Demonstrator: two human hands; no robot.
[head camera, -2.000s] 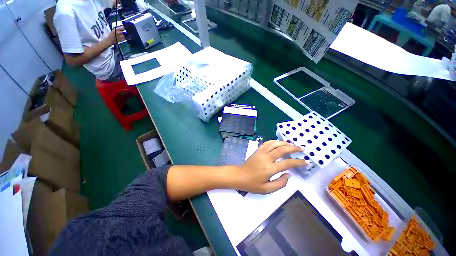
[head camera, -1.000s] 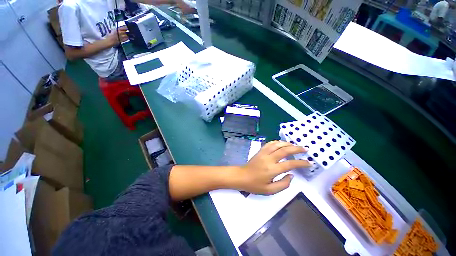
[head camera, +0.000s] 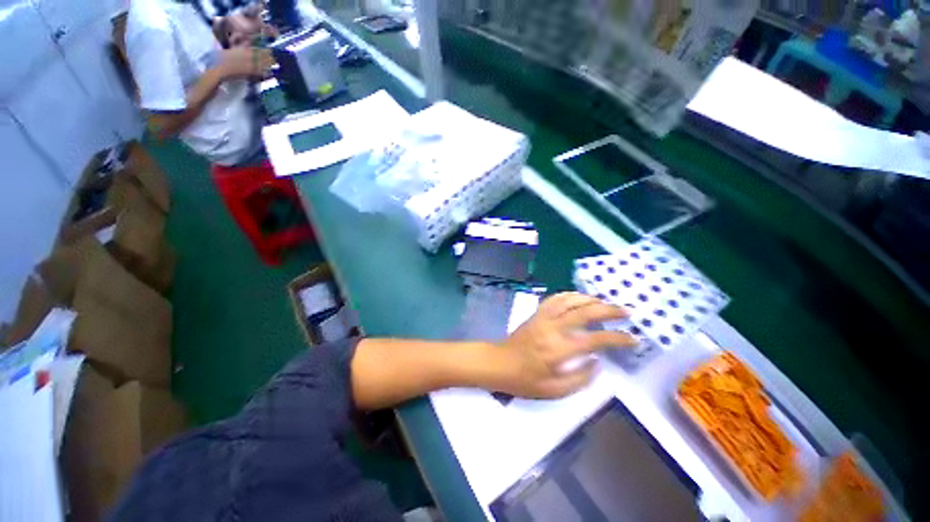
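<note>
My left hand (head camera: 564, 347) reaches in from the lower left, palm down, fingers apart. Its fingertips touch the near edge of the stack of white keypads with black dots (head camera: 653, 291). What lies under the palm is hidden. In front of me, a housing with a large grey-brown panel (head camera: 602, 474) lies on a white sheet (head camera: 474, 433), cut off by the bottom edge. My right hand is out of the picture. The view is blurred.
Tubs of orange keycaps (head camera: 739, 423) stand at the right. A board stack (head camera: 498, 253) and a bagged keypad bundle (head camera: 469, 168) lie beyond my hand. An empty housing frame (head camera: 688, 194) lies at the far side. A person (head camera: 199, 92) sits at the upper left.
The view has shifted slightly and blurred, so things sit a little further right and lower. My left hand stays at the keypad stack. The other person's hands have moved.
</note>
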